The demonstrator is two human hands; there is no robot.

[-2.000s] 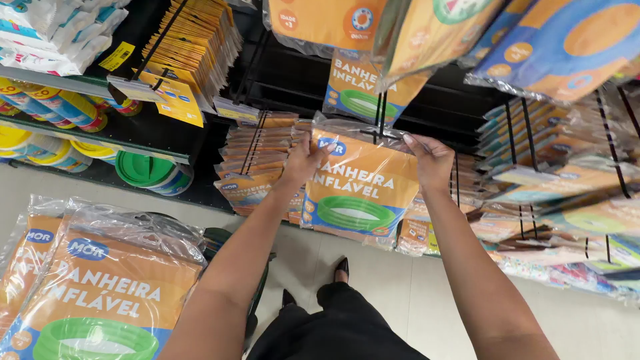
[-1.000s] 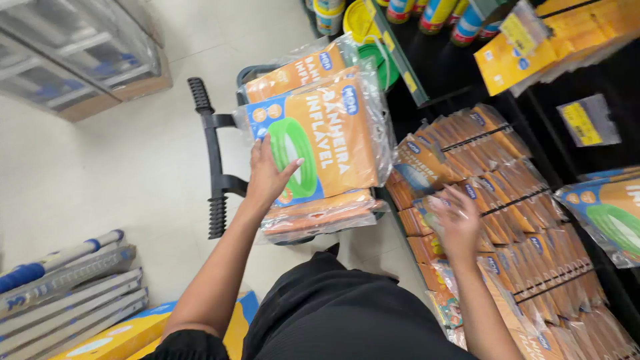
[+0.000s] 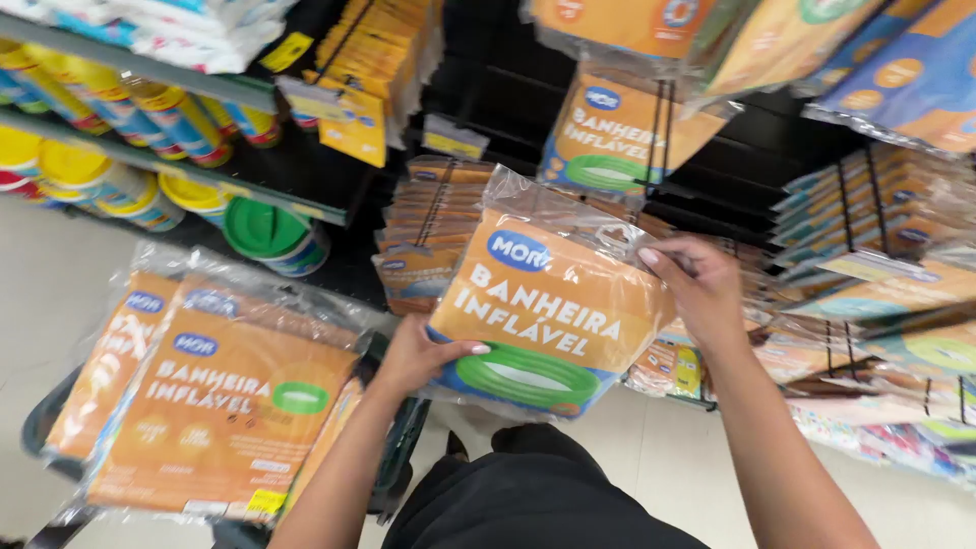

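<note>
Both hands hold one orange plastic-bagged package of an inflatable bathtub (image 3: 545, 320), its front with a green tub picture facing up. My left hand (image 3: 427, 354) grips its lower left edge, thumb on top. My right hand (image 3: 698, 282) pinches the clear plastic at its upper right, beside the hanging hole. Just beyond, a similar package (image 3: 610, 137) hangs on a black display hook (image 3: 662, 145). At the left, several similar bagged packages (image 3: 221, 396) lie stacked on a dark cart (image 3: 393, 450).
Rows of thin orange packages (image 3: 435, 221) hang behind my left hand, and more hang at the right (image 3: 862, 221). Shelves at the upper left hold yellow-topped tubs (image 3: 76, 164), a green-lidded tub (image 3: 267, 232) and cans. Price tags (image 3: 455, 139) line the rack edges.
One second ago my left hand was on the package stack on the cart; now both hands hold a package before the rack. The view has swung a lot. The top package on the cart now shows a different face.
</note>
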